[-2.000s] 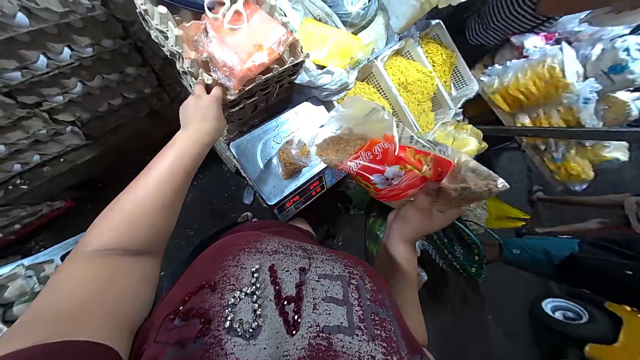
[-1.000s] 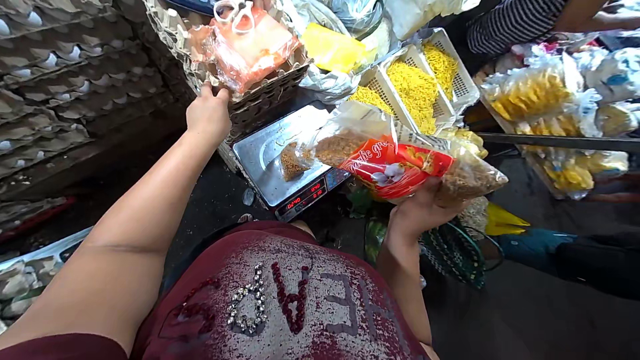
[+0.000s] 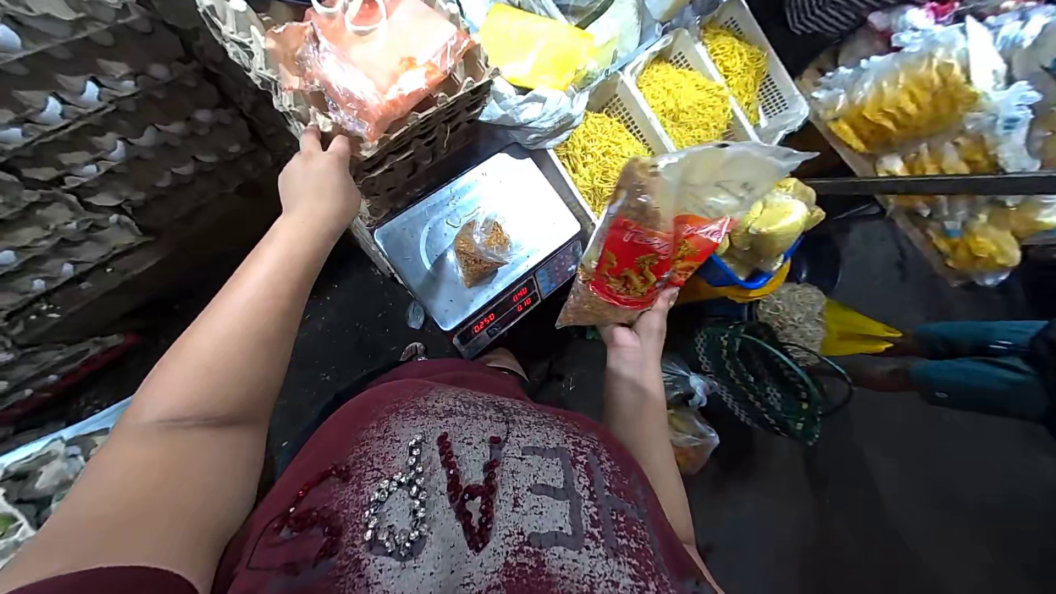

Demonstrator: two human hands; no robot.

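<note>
My right hand (image 3: 639, 330) grips the lower side of a printed plastic bag of brown granules (image 3: 631, 247), held up to the right of a digital scale (image 3: 412, 247). A small knotted clear bag of brown granules (image 3: 481, 250) lies on the steel pan, and the scale's red display is lit. My left hand (image 3: 318, 177) rests with its fingertips on the rim of a stack of pulp egg trays (image 3: 425, 136). Pink plastic bags (image 3: 384, 62) lie in the top tray; whether the fingers pinch the rim cannot be told.
Tall stacks of egg trays (image 3: 91, 132) stand on the left. Beyond the scale are white baskets of yellow noodles (image 3: 685, 103). Bagged yellow goods (image 3: 916, 99) lie at the right behind a dark bar (image 3: 932, 186). A green woven basket (image 3: 755, 379) and a person's legs (image 3: 973, 363) are at the right.
The printed bag in my right hand has turned from lying sideways to more upright, and its top has swung away from the scale pan. My left hand stays at the egg trays.
</note>
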